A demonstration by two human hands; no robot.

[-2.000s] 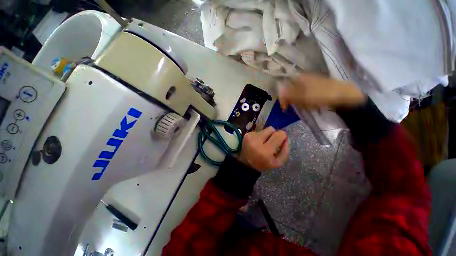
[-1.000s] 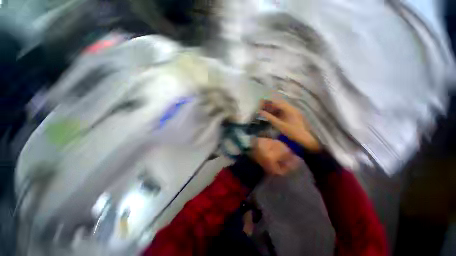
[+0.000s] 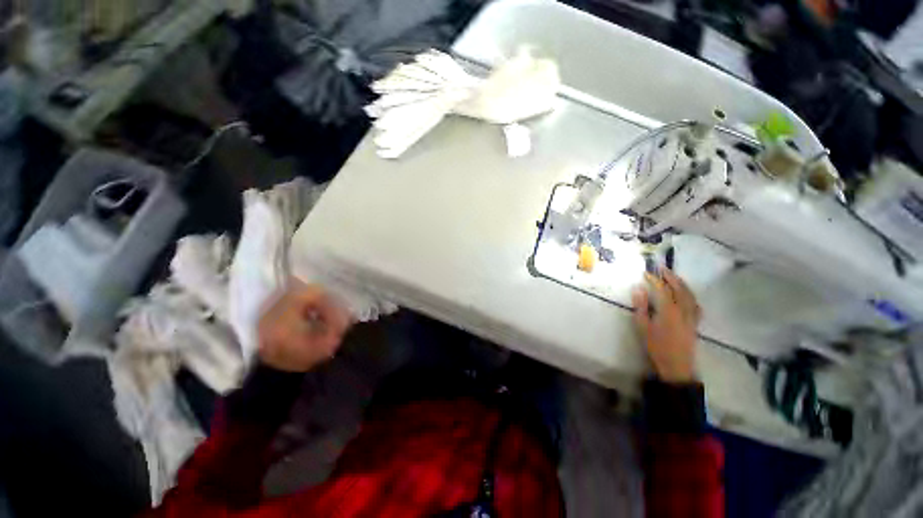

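Observation:
The sewing machine head stands over the lit needle plate, with an orange-yellow edge guide beside the foot. My right hand rests on the machine bed just right of the plate, fingertips near a small dark object that I cannot make out. My left hand, blurred, is at the table's left front edge, against the hanging cream work bundles. I cannot tell whether its fingers hold cloth. No cloth shows under the needle.
A bundle of cut pieces lies fanned on the table at back left. Dark green scissors lie at the right end, beside a grey-white cloth heap. A grey container with white cloth stands far left.
The view has swung left from the scissors and right-hand heap to the needle area. My hands, close together before, are now apart: left at the hanging bundles, right on the machine bed.

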